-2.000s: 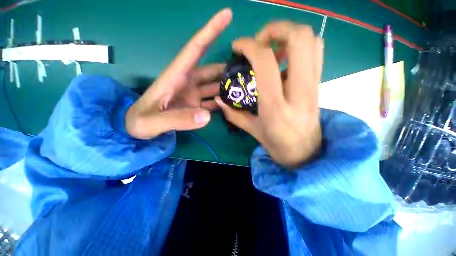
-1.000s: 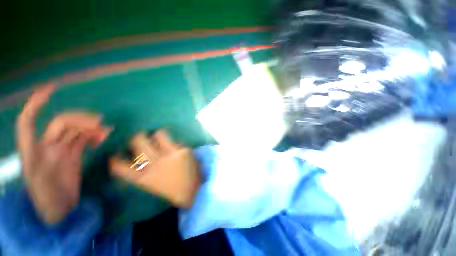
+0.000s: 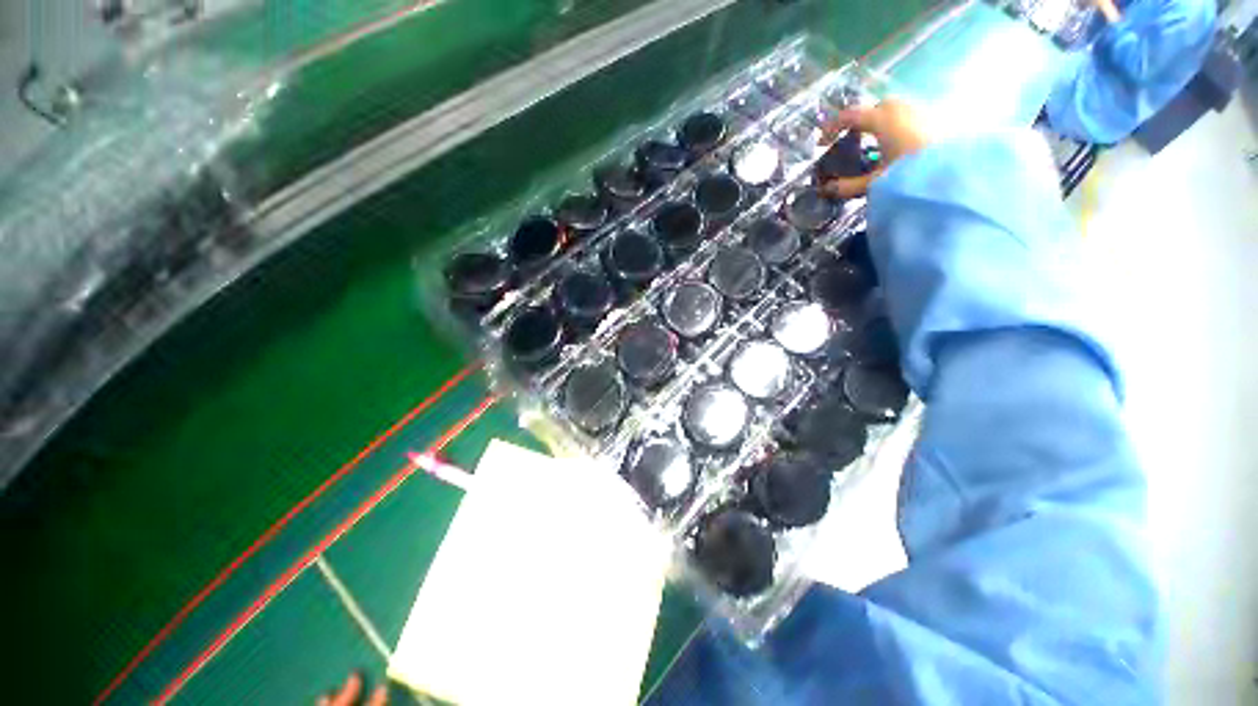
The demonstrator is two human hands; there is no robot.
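Note:
A clear plastic blister tray (image 3: 517, 370) holds rows of round dark smartwatches (image 3: 690, 306) without straps; some faces reflect bright white light. My right hand (image 3: 883, 145) is at the far right part of the tray, thumb and fingers around a dark round smartwatch (image 3: 844, 156) at a pocket. Whether the watch rests in the pocket cannot be told. Only blurred fingertips of my left hand (image 3: 355, 691) show at the bottom edge; what it holds is hidden.
A white paper sheet (image 3: 531, 579) lies beside the tray, with a pink-capped pen (image 3: 439, 470) partly under it. Red tape lines cross the green mat. Beyond runs a green conveyor (image 3: 311, 366) with a metal rail (image 3: 373, 159). Another person's blue sleeve (image 3: 1138, 69) shows top right.
The view has swung right from the mat to the tray. My right hand has moved from beside my left hand to the tray's far part. My left hand has mostly left the picture.

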